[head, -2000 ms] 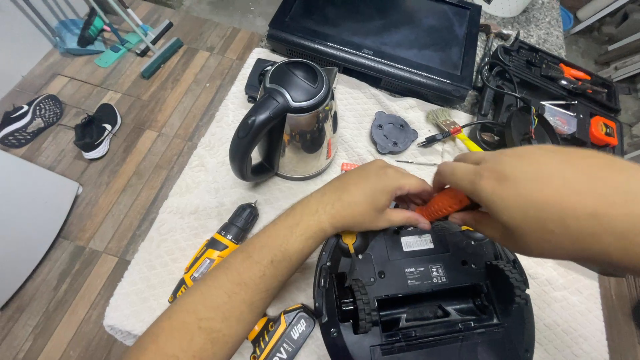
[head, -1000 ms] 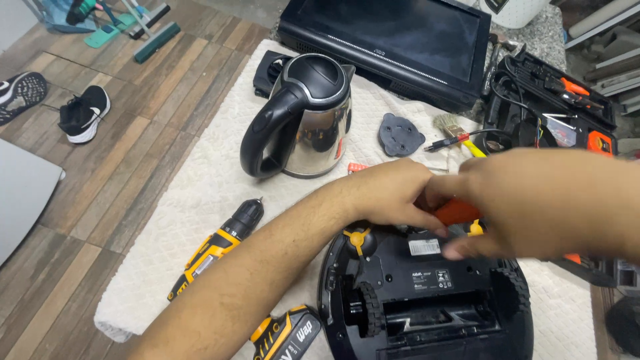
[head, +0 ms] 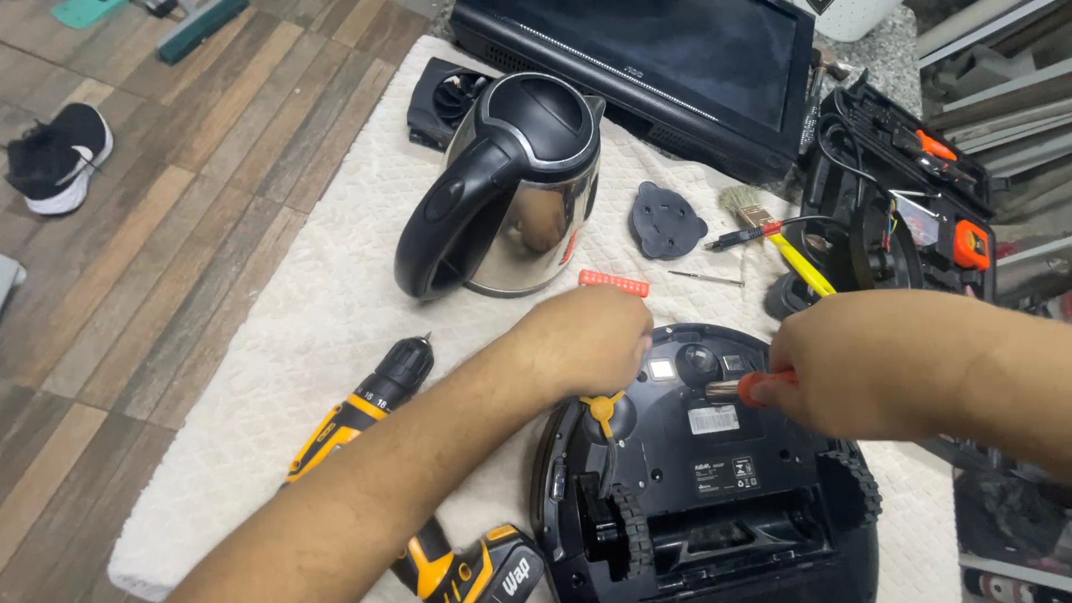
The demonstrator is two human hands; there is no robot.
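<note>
A black robot vacuum cleaner (head: 712, 444) lies upside down, its wheels and a yellow side-brush hub (head: 603, 409) showing. My right hand (head: 804, 368) grips a screwdriver by its red-orange handle (head: 764, 389); the metal shaft lies over the casing near the small front wheel. My left hand (head: 611, 339) rests at the vacuum's upper left edge, its fingers curled and mostly hidden, so whether it holds anything does not show. Just beyond it lies a red perforated strip (head: 614, 282). A thin metal bit or small screwdriver (head: 706, 278) lies on the cloth.
A steel kettle (head: 523, 218) stands beyond my left forearm, beside a black fan unit (head: 444, 100). A cordless drill (head: 360, 410) lies under that forearm. Behind are a monitor (head: 645, 67), a black round part (head: 666, 221), a paintbrush (head: 787, 247) and an open toolbox (head: 900, 184).
My hands have moved apart; before, they were together around the orange-red handle. My right hand now holds the screwdriver alone, and its shaft has come into sight. The view has shifted.
</note>
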